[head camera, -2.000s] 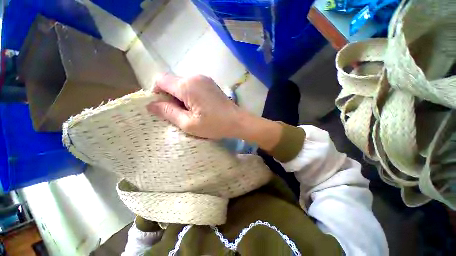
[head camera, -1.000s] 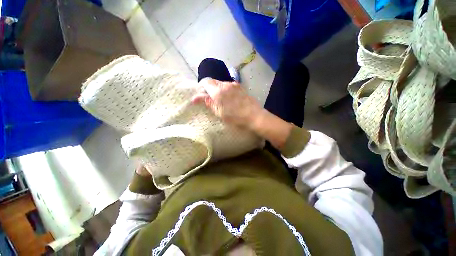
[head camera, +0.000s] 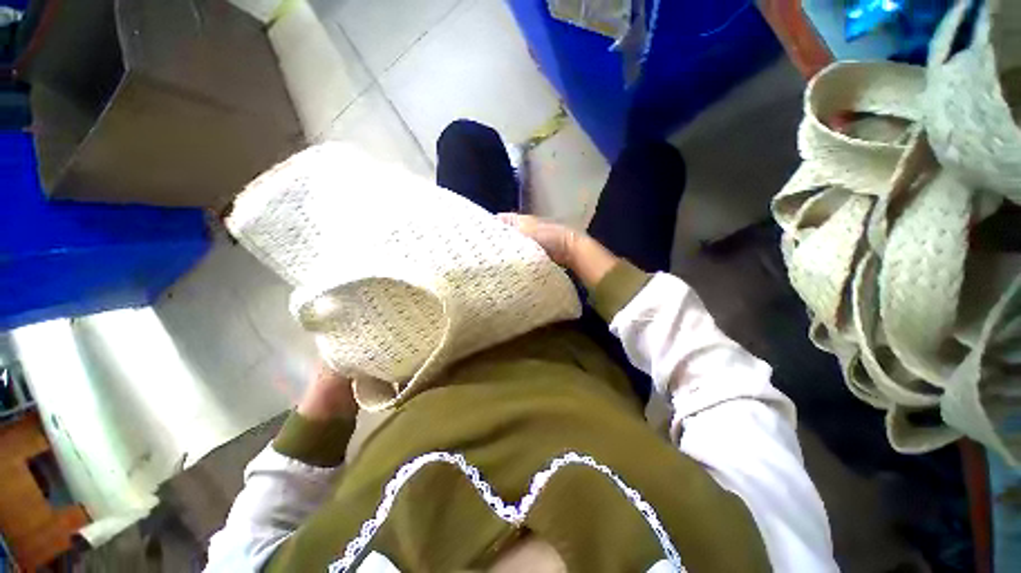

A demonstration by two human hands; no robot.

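Note:
A cream woven straw bag (head camera: 392,213) lies floppy across my lap. Its flat cream strap (head camera: 448,325) loops at the near left side of the bag. My right hand (head camera: 560,242) is at the bag's right edge, with its fingers partly hidden by the weave. My left hand (head camera: 328,394) is at the bag's lower left, beside the strap; its fingers are mostly hidden behind the bag.
A pile of cream straw straps (head camera: 929,246) hangs at the right table edge (head camera: 797,36). Blue ribbons (head camera: 879,16) lie behind it. An open brown cardboard box (head camera: 185,106) is at upper left. Blue bins stand at left (head camera: 95,252) and top (head camera: 672,67).
The bag has come down from a raised, spread position to lie flatter on my lap. My right hand has moved from its upper rim to its right edge. My left hand shows more at lower left.

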